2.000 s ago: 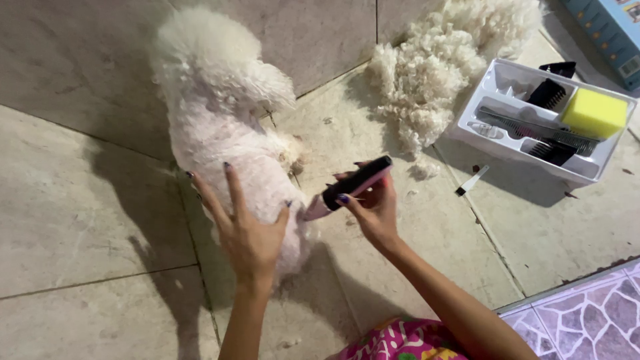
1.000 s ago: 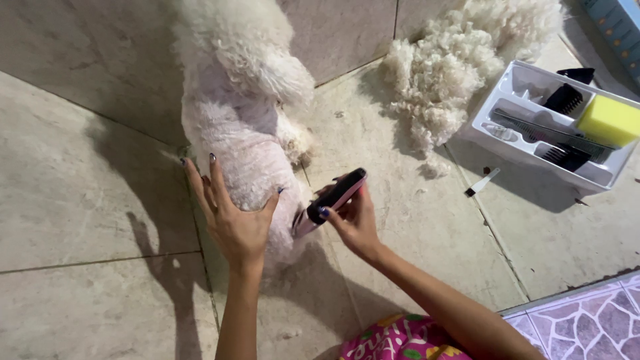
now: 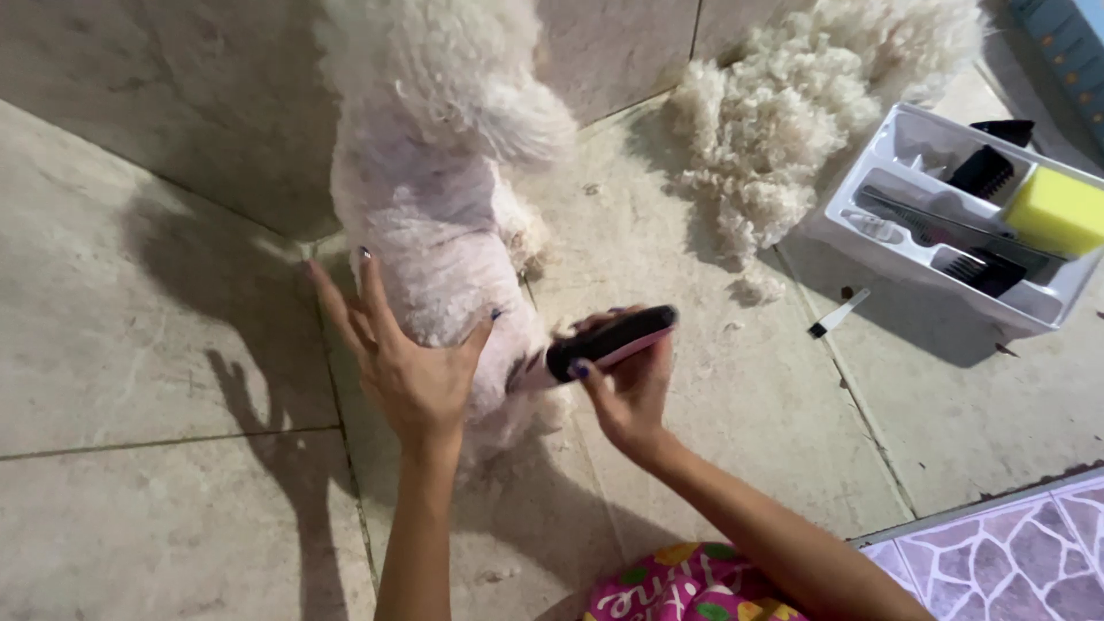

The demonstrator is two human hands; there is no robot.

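Observation:
A white curly-coated dog (image 3: 440, 216) stands on the tiles, its back clipped short and the fur near its head still long and fluffy. My left hand (image 3: 414, 371) rests on the lower back with fingers spread, holding no tool. In my right hand (image 3: 634, 388) is a black and pink electric hair clipper (image 3: 612, 343), its blade end against the dog's rump. The far end of the dog's head lies outside the view.
A large pile of cut fur (image 3: 776, 129) lies by the wall. Right of it, a white plastic tray (image 3: 936, 297) holds guide combs, a metal comb (image 3: 949, 226) and a yellow sponge (image 3: 1056, 211). A small cleaning brush (image 3: 841, 312) lies on the floor.
The right hand and clipper have shifted slightly along the dog's rump, and the clipper's tilt has changed. My left hand stays on the back. The view has moved somewhat.

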